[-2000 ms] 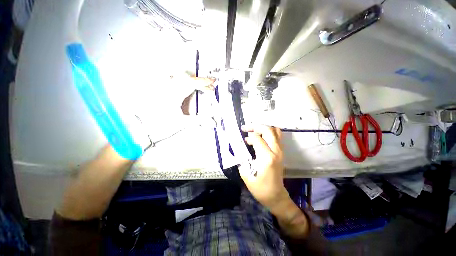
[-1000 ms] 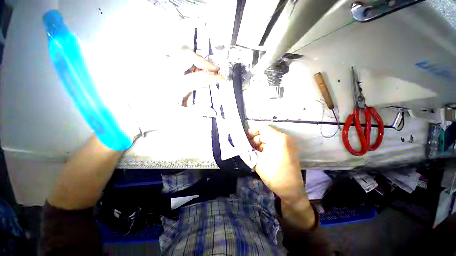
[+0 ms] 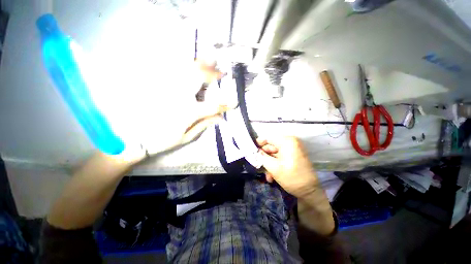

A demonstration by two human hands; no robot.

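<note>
A dark curved panel (image 3: 243, 98) runs from the brightly lit needle area (image 3: 237, 64) down to the table's front edge. A white piece (image 3: 235, 132) lies along its inner side. My right hand (image 3: 286, 162) pinches the lower end of the panel and white piece between thumb and fingers. My left hand (image 3: 206, 82) lies left of the needle area beside the work. It is washed out by glare, and whether its fingers grip anything cannot be told.
Red-handled scissors (image 3: 372, 131) and a wooden-handled awl (image 3: 330, 88) lie right of the needle. A thin dark strip (image 3: 310, 122) runs towards them. The blue-sleeved lamp (image 3: 77, 90) stands over my left forearm. The machine head (image 3: 403, 56) hangs overhead. A blue basket (image 3: 361, 217) sits below the table.
My right hand has moved slightly lower and to the right with the end of the work. My left hand's fingers have shifted beside the needle area. The view has shifted a little.
</note>
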